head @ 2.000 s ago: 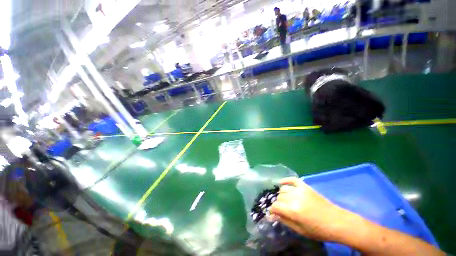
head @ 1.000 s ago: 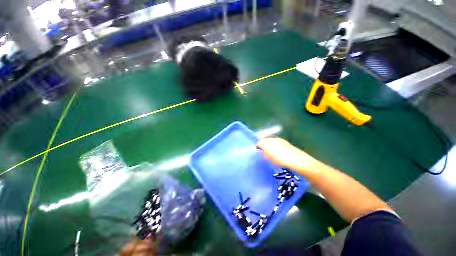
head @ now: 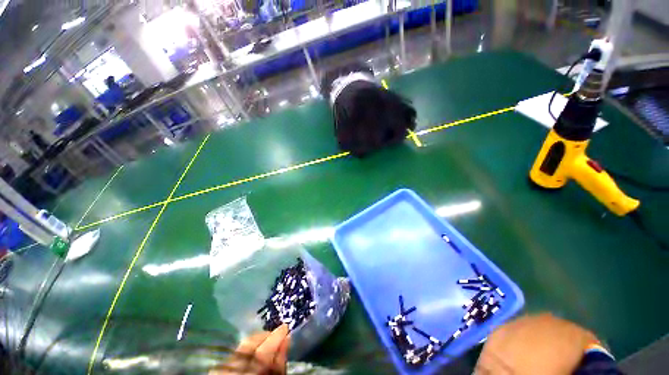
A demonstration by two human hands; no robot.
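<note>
A clear plastic bag (head: 323,289) with a heap of small black-and-white parts (head: 290,294) lies in front of me. My left hand (head: 257,354) is at the heap's lower edge, fingertips together; whether it pinches a part or the bag is not clear. A blue tray (head: 389,253) stands to the right of the bag, with loose black-and-white parts along its near and right edges. My right hand (head: 532,346) is at the tray's near right corner; its fingers are hidden below the back of the hand.
A second clear bag (head: 233,227) lies behind the parts bag. A white strip (head: 184,321) lies at the left. A black bundle (head: 369,116) lies at the far side. A yellow heat gun (head: 576,165) stands at the right near white paper (head: 539,110), with its cord trailing right.
My right hand has moved from the tray's far right side to its near right corner. My left hand shows more clearly at the bag. The view has shifted.
</note>
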